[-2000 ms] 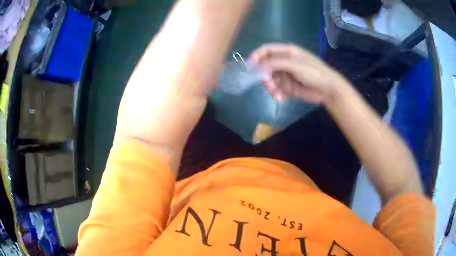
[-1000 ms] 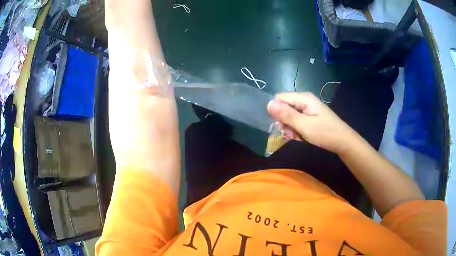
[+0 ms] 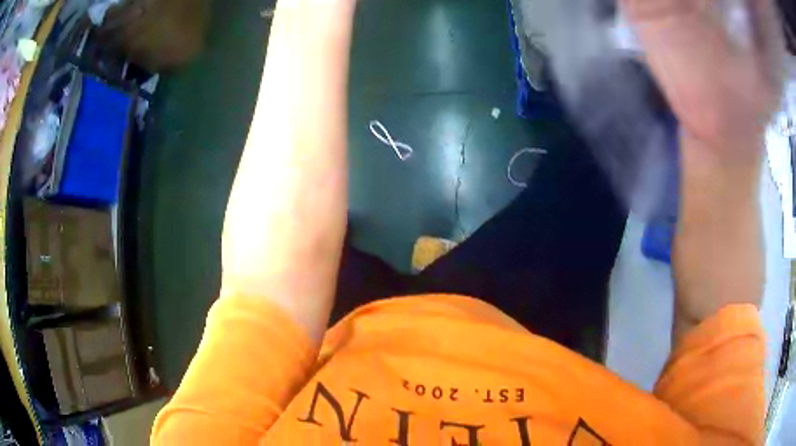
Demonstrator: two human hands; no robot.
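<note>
My right hand (image 3: 703,74) is raised at the top right, large and blurred. The clear tape strip (image 3: 615,131) hangs from its fingers as a hazy, see-through film over my dark trouser leg. My bare left forearm (image 3: 292,148) stretches up the left of the picture from the orange sleeve. No tape shows on the visible skin. My left hand is cut off by the top edge.
Blue bin (image 3: 90,139) and cardboard boxes (image 3: 72,253) fill a rack at the left. White cord loops (image 3: 390,140) lie on the dark green floor. A yellowish block (image 3: 430,253) shows between my legs. A white worktable (image 3: 641,327) stands at the right.
The tape has come off my left forearm. My right hand has moved up and to the right with the strip. My left forearm has shifted right.
</note>
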